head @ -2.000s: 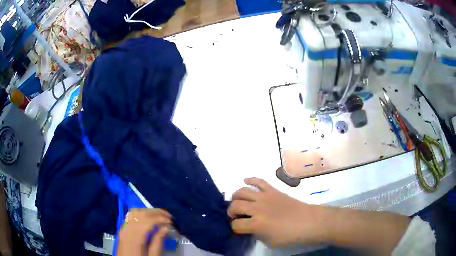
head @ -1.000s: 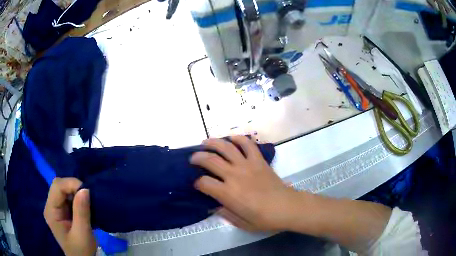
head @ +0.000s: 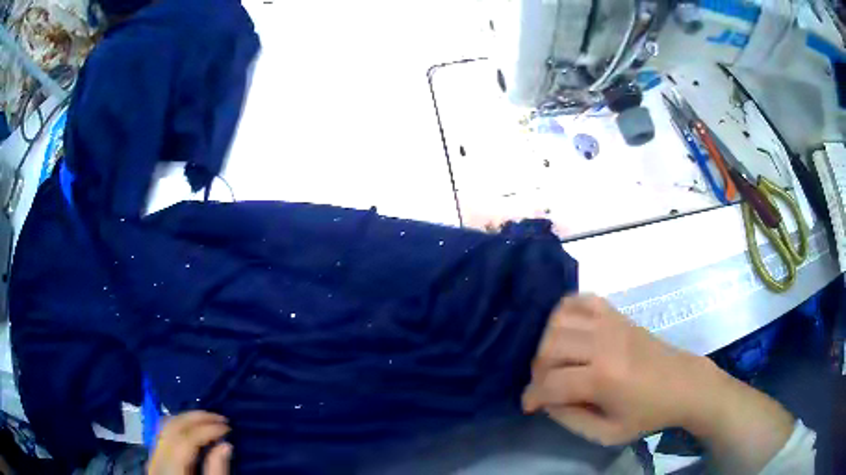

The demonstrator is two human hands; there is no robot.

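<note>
The dark navy garment piece (head: 343,306) lies spread over the white table, with white lint specks on it. Its right end is bunched near the edge of the bed cover. A bright blue strip (head: 151,413) shows at the left. My right hand (head: 603,371) grips the cloth's right end, fingers curled over it. My left hand (head: 191,445) is at the bottom edge, partly cut off, its fingers on the lower left of the cloth; what they pinch is hard to see. The sewing machine head (head: 594,56) stands above the bed cover, away from the cloth.
Orange- and blue-handled thread snips (head: 714,162) and yellow-handled shears (head: 775,237) lie at the right, a dark red handle (head: 756,199) across the shears. A ruler scale (head: 668,311) runs along the front edge. Patterned cloth (head: 32,37) is at the upper left.
The cloth is spread wider towards the right and front. My right hand has moved right and down with its end; my left hand has moved down to the picture's edge. The view has shifted.
</note>
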